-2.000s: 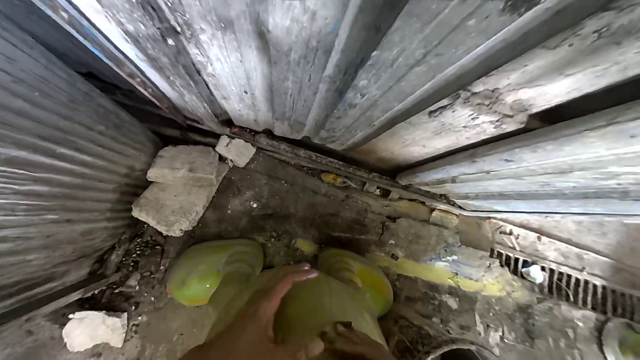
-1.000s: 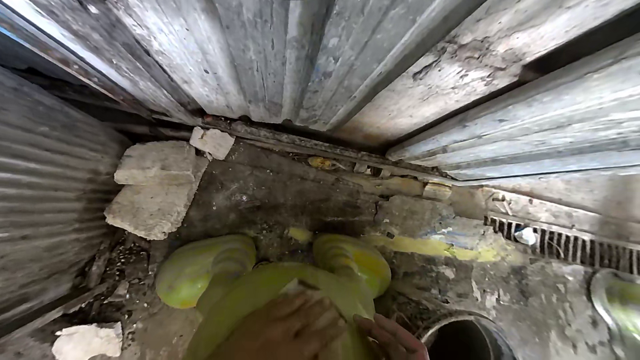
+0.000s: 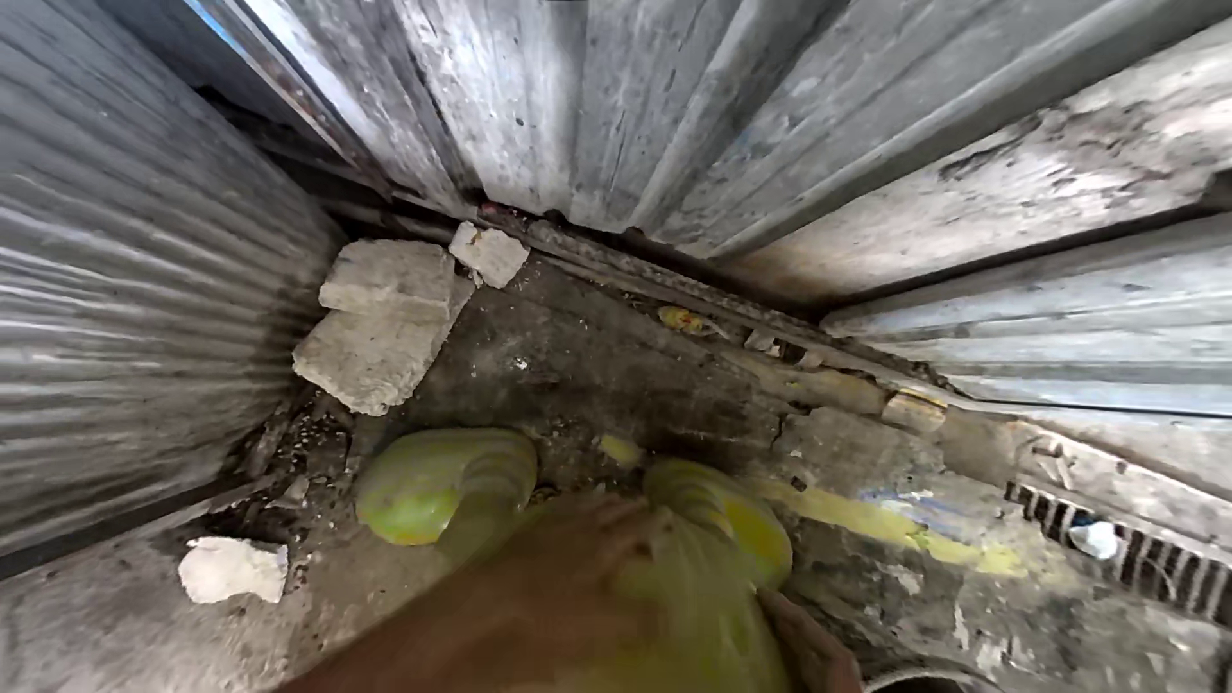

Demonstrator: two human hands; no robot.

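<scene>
Blurred by motion, my left hand (image 3: 587, 558) lies over the yellow-green plastic-like covering (image 3: 703, 597) on my legs, its fingers pointing toward my feet; whether it grips the covering I cannot tell. At the right side of the same covering, low in the view, my right hand (image 3: 808, 640) touches the edge, partly cut off by the frame. Two yellow-green boots (image 3: 423, 486) stand apart on the dirty concrete floor, the right one (image 3: 746, 525) partly behind the covering.
Broken concrete blocks (image 3: 375, 351) lie by the left corrugated metal wall (image 3: 125, 289), with a loose chunk (image 3: 234, 570) nearer. More corrugated sheet (image 3: 654, 106) rises ahead. A floor grate (image 3: 1145, 563) with a white scrap runs at the right. A round rim (image 3: 929, 677) shows at the bottom.
My left hand has moved from lower on the covering toward the feet since a second ago. My right hand stays at the right side of the covering. The view has shifted slightly.
</scene>
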